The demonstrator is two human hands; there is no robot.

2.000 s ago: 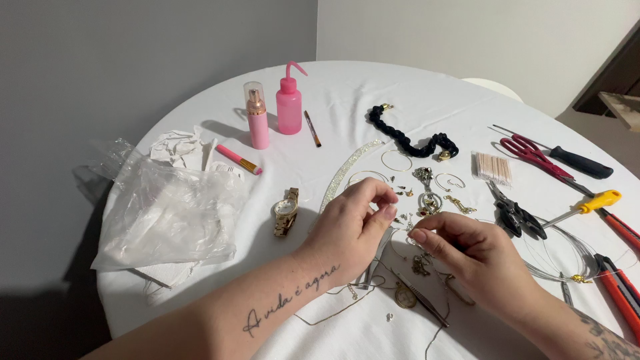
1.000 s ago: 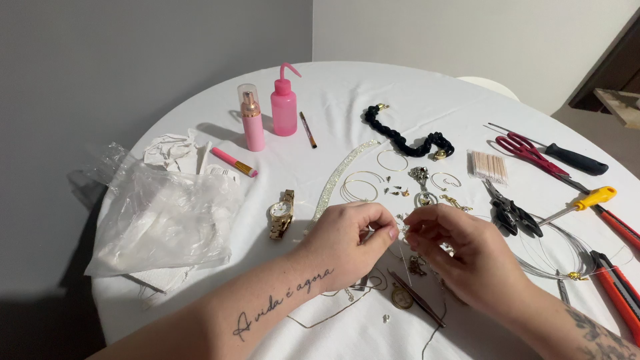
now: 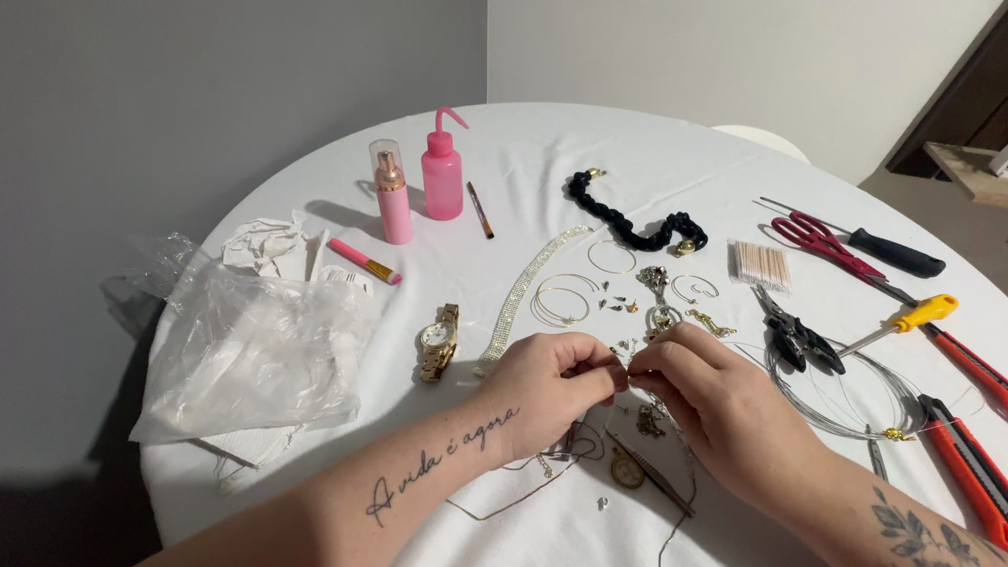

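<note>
My left hand point(image 3: 551, 386) and my right hand point(image 3: 709, 394) meet fingertip to fingertip over the jewellery. Each pinches some very small, thin piece, perhaps a fine chain, mostly hidden by the fingers. Below them lie tweezers point(image 3: 654, 476), a round medallion point(image 3: 627, 469) and tangled chains point(image 3: 650, 420). Small earrings point(image 3: 617, 303), wire hoops point(image 3: 563, 303) and a pendant point(image 3: 654, 276) lie just beyond. A rhinestone choker point(image 3: 520, 295) curves past my left hand, with a gold-coloured wristwatch point(image 3: 439, 342) to its left.
Plastic bags point(image 3: 252, 354), a pink brush point(image 3: 365, 261), a pump bottle point(image 3: 393, 205) and a wash bottle point(image 3: 442, 177) stand or lie left. Right are a black rope necklace point(image 3: 630, 232), cotton swabs point(image 3: 760, 266), scissors point(image 3: 827, 244), pliers point(image 3: 795, 335), coiled wire point(image 3: 850, 417), screwdrivers point(image 3: 925, 313) and a utility knife point(image 3: 969, 465).
Two seconds ago my hands were slightly apart with the left fingers raised; now their fingertips are together, low over the jewellery.
</note>
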